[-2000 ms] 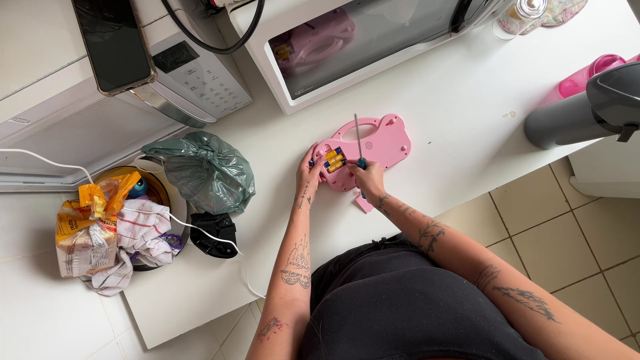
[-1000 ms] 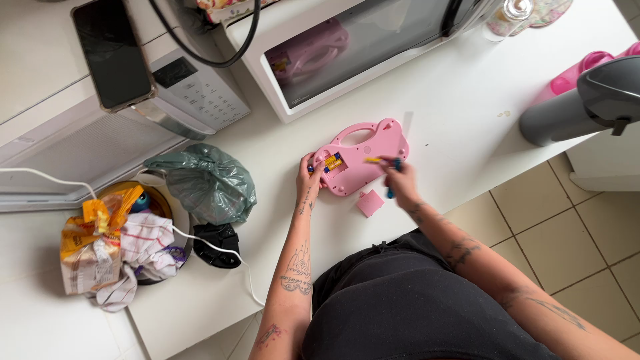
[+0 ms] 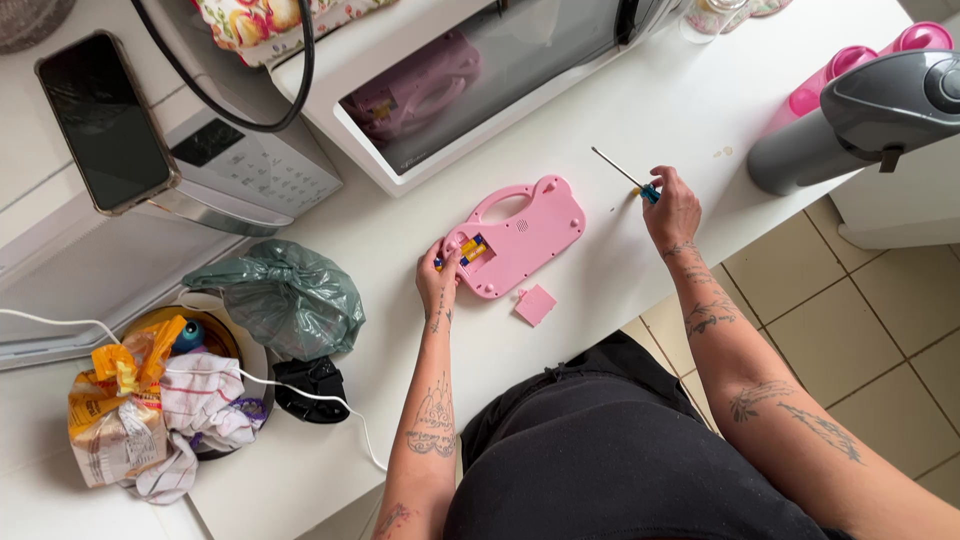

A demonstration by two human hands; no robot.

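A pink plastic electronic toy (image 3: 540,232) with a loop handle lies back side up on the white counter, its battery compartment uncovered. Batteries (image 3: 473,248) in yellow and blue show in the compartment. My left hand (image 3: 437,281) grips the toy's left end, with another battery partly visible at its fingers. Farther right, my right hand (image 3: 673,210) holds a screwdriver (image 3: 621,166) by its blue handle, the shaft pointing up and left. Something yellow, likely a battery, shows by that handle. The pink battery cover (image 3: 535,304) lies just below the toy.
A microwave oven (image 3: 375,169) stands behind the toy, another appliance with a keypad (image 3: 255,169) at left. A tied green plastic bag (image 3: 300,300), a bread bag (image 3: 120,420) and a cloth (image 3: 206,397) lie left. A grey thermos (image 3: 802,150) stands right, near pink cups (image 3: 825,75).
My right hand has moved right, from over the toy to the counter beside it, with the screwdriver. A yellow battery that showed in the compartment's lower part two seconds ago is out of it.
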